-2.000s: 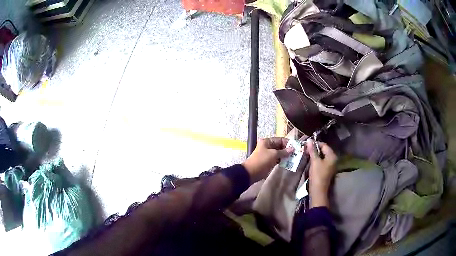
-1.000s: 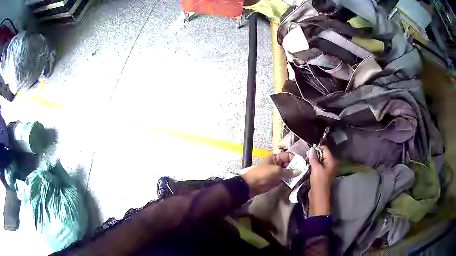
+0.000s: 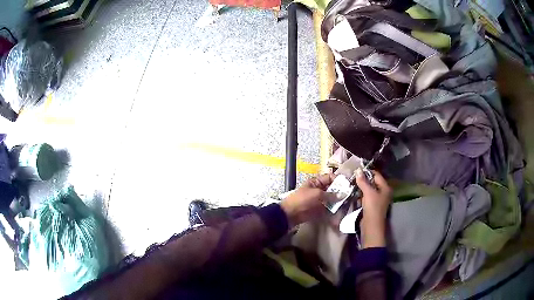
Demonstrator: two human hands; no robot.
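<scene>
My left hand point(image 3: 305, 199) pinches a small white printed tag point(image 3: 339, 192) between thumb and fingers. My right hand point(image 3: 375, 199) is right beside it, its fingers closed on a thin dark cord point(image 3: 382, 150) that runs up to the brown pieces. A second white tag point(image 3: 349, 221) hangs below, between the hands. A dark brown cut piece point(image 3: 349, 124) lies just above the hands. The heap of grey-mauve and brown fabric point(image 3: 418, 225), with olive parts, spreads around and to the right of my right hand.
The heap lies behind a yellow wooden edge point(image 3: 325, 70), with a dark bar point(image 3: 291, 99) along its left. On the speckled floor at left are a green bag point(image 3: 70, 243), a green-and-white roll point(image 3: 40, 161) and a clear plastic bag point(image 3: 30, 73). A red-orange object point(image 3: 249, 3) stands at the top.
The white tag has tilted and shifted slightly between my hands, and the second tag below now shows more fully. Both hands remain close together. The view has shifted slightly.
</scene>
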